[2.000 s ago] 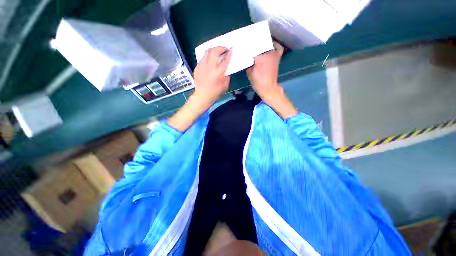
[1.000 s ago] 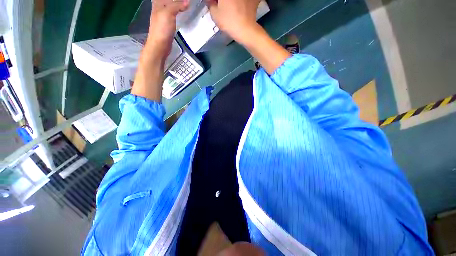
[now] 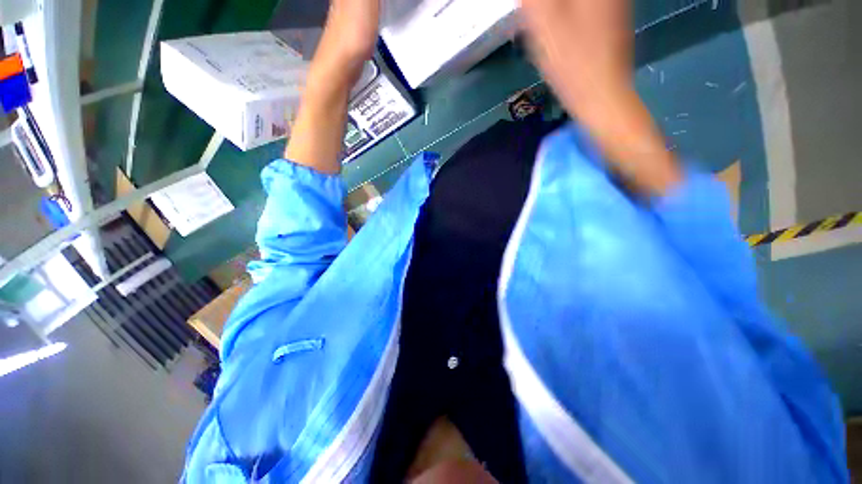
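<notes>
My left hand (image 3: 353, 26) is cut off by the top edge, with its fingers out of view. My right hand (image 3: 581, 43) is blurred and also cut off at the top. A white product box (image 3: 444, 36) lies between them on the scale side of the bench; its upper part is out of view. The scale (image 3: 383, 112) shows its keypad below my left wrist. White product boxes (image 3: 232, 80) with fine print stand left of the scale, partly behind my left forearm. Whether either hand touches a box cannot be told.
A flat white printed sheet (image 3: 192, 201) lies at the left on the bench. A pale metal frame (image 3: 80, 170) runs down the left side. Part of a brown carton (image 3: 217, 312) shows beside my left sleeve. Yellow-black tape (image 3: 813, 230) marks the floor at right.
The white piece held between both hands two seconds ago is no longer seen there. My right hand has moved right, away from my left hand. The view has shifted, showing more at left.
</notes>
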